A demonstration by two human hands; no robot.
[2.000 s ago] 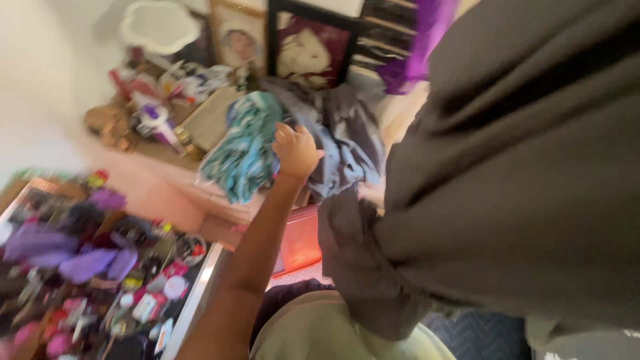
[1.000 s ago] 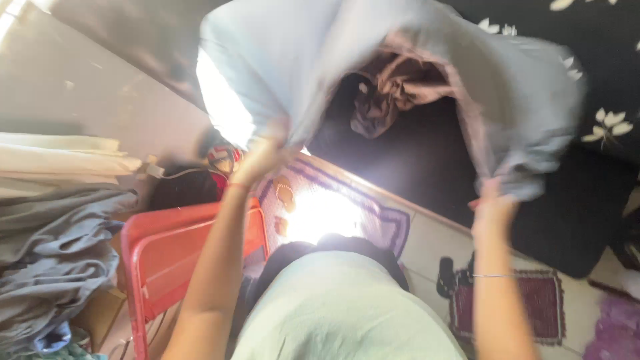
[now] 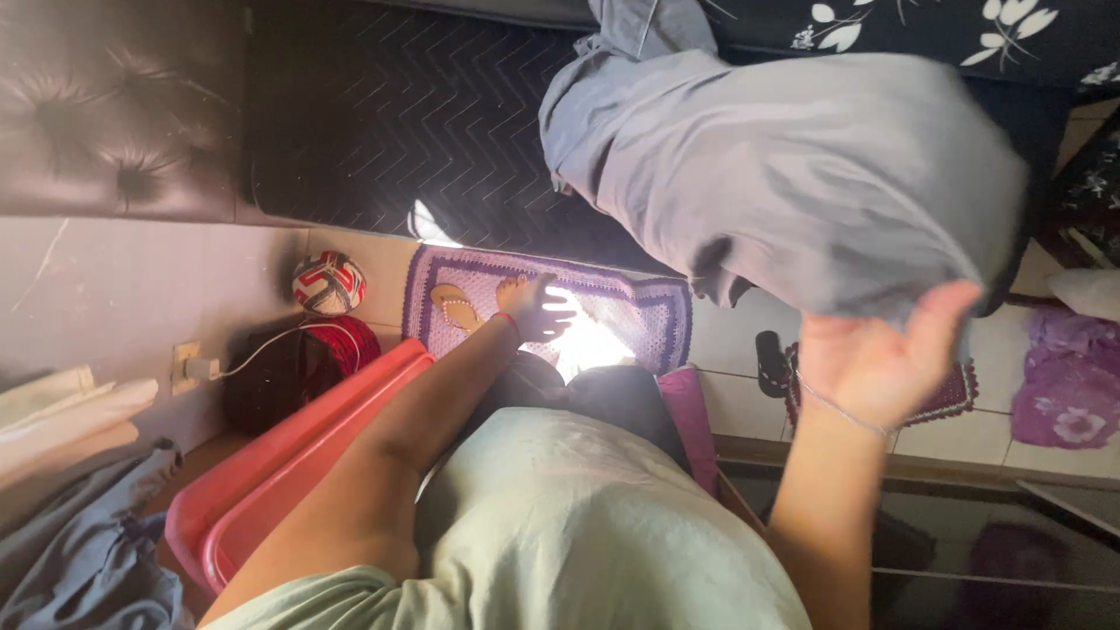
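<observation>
A large grey cloth (image 3: 770,166) hangs bunched and partly blurred over the dark quilted bed surface (image 3: 420,131). My right hand (image 3: 875,359), with a thin bracelet at the wrist, has its fingers behind the lower right edge of this cloth and its thumb on the near side. With fingers spread and nothing in them, my left hand (image 3: 538,311) is above the purple and pink crocheted mat (image 3: 656,306), left of the bright patch of sunlight. A red band circles the left wrist.
A red plastic chair (image 3: 289,455) stands at my left, with folded cloths (image 3: 79,542) beyond it. Near the wall are a ball (image 3: 329,283) and a plugged-in charger (image 3: 201,367). A sandal (image 3: 455,306) lies on the mat. Purple floral fabric (image 3: 1072,376) is at the right.
My left hand has let go of the grey cloth, which both hands held up one second ago, and is now lower. The cloth has moved right and hangs from my right hand's side over the bed.
</observation>
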